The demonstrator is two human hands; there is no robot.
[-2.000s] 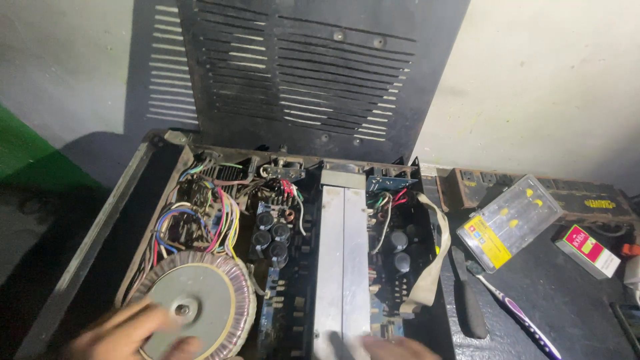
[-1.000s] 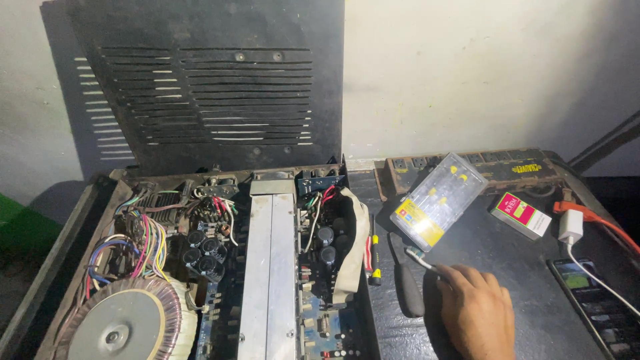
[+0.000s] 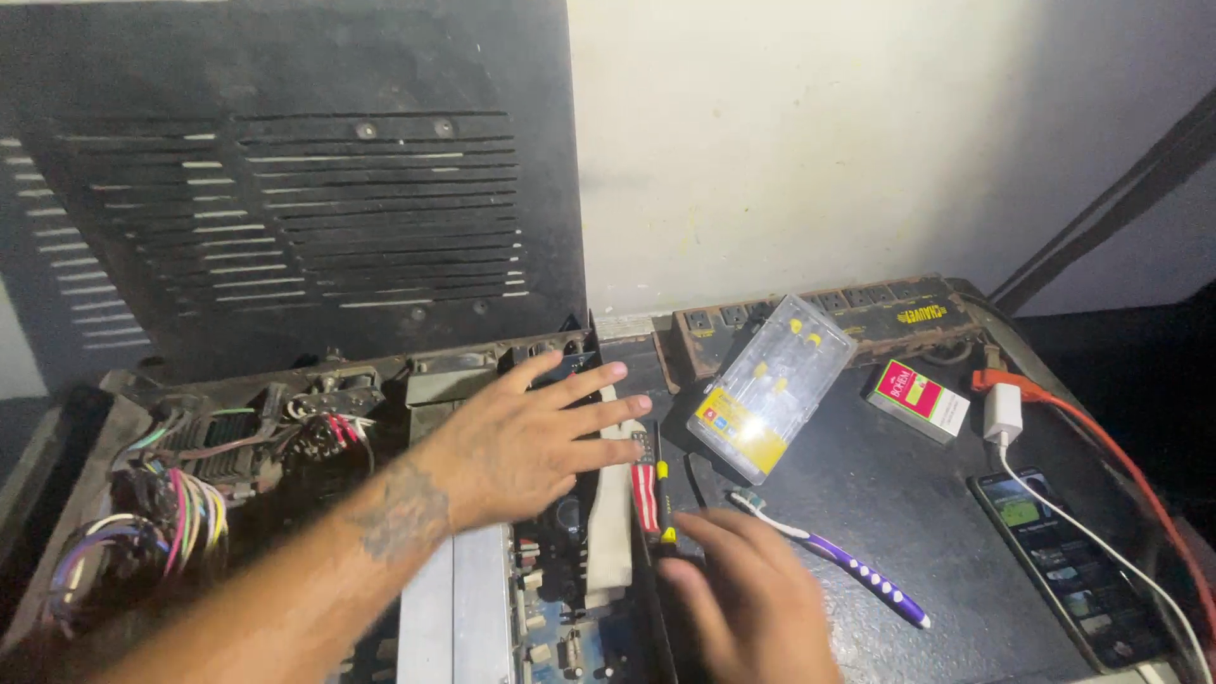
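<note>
My left hand [image 3: 532, 442] is spread, palm down, over the right part of an opened amplifier, above the aluminium heatsink [image 3: 454, 598] and beside the off-white ribbon cable [image 3: 608, 532]. My right hand [image 3: 750, 589] is blurred, at the black screwdriver with yellow bands [image 3: 666, 499] along the chassis edge; whether it grips it cannot be told. A tool with a red and white striped handle [image 3: 647, 494] lies next to that screwdriver. Right of them rest a purple and white toothbrush [image 3: 855, 570] and a clear plastic case with yellow pieces [image 3: 774, 389]. Bundled coloured wires [image 3: 190, 522] show at the left.
A slotted black metal cover [image 3: 380, 209] leans on the wall behind. At the right are a Chauvet power strip [image 3: 912, 318], a small red and white box [image 3: 917, 399], a white charger [image 3: 1002, 413] on an orange cord [image 3: 1111, 446], and a phone [image 3: 1064, 570] with its screen lit.
My left hand, out of view one second ago, now reaches over the amplifier. My right hand has moved left from the toothbrush, which lies on the table. The view has shifted.
</note>
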